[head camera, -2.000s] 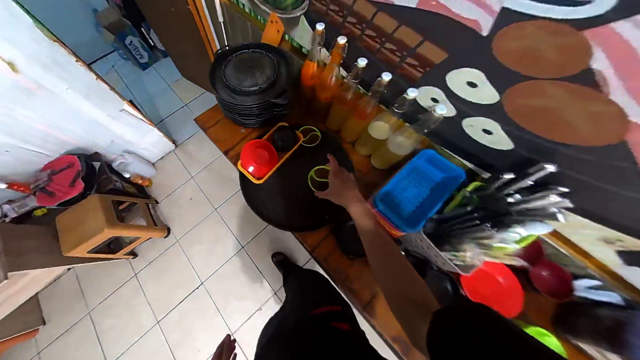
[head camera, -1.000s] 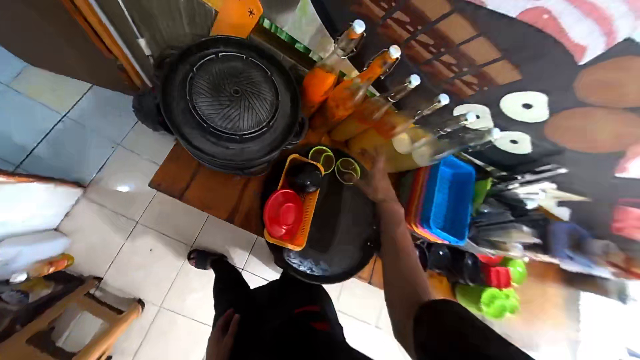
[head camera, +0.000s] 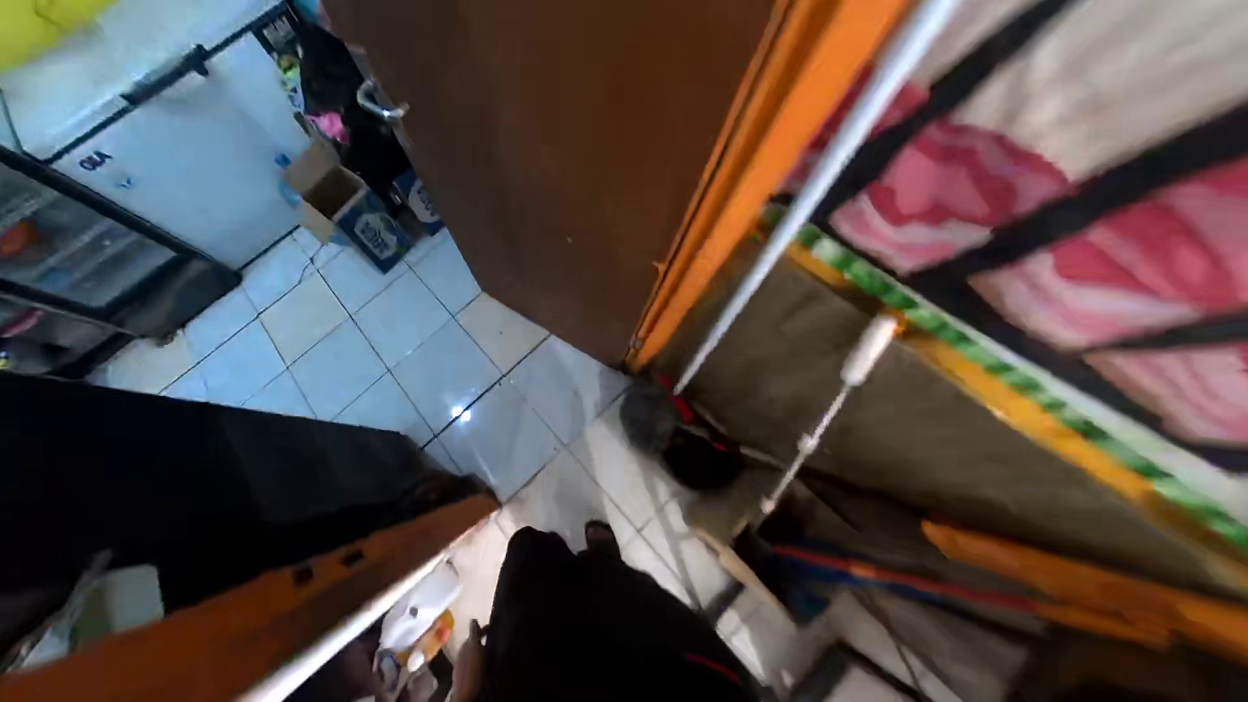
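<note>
My left hand (head camera: 470, 663) hangs low beside my dark-clothed leg, partly hidden and blurred; I cannot tell whether its fingers hold anything. Near it, beyond the board's edge, lie white and orange packages (head camera: 429, 634). My right hand is out of the picture. My dark trousers (head camera: 604, 624) fill the bottom middle, with one foot (head camera: 602, 536) showing on the white tiled floor.
A brown door (head camera: 565, 156) with a metal handle stands in an orange frame. An open cardboard box (head camera: 341, 205) sits beyond it. Long-handled cleaning tools lean at the right, by a white pole (head camera: 819, 185). A dark partition (head camera: 195, 468) borders the left.
The view has swung away from the table with bottles and the black tray to the doorway. My right hand, earlier by the green rings on that tray, has left the picture.
</note>
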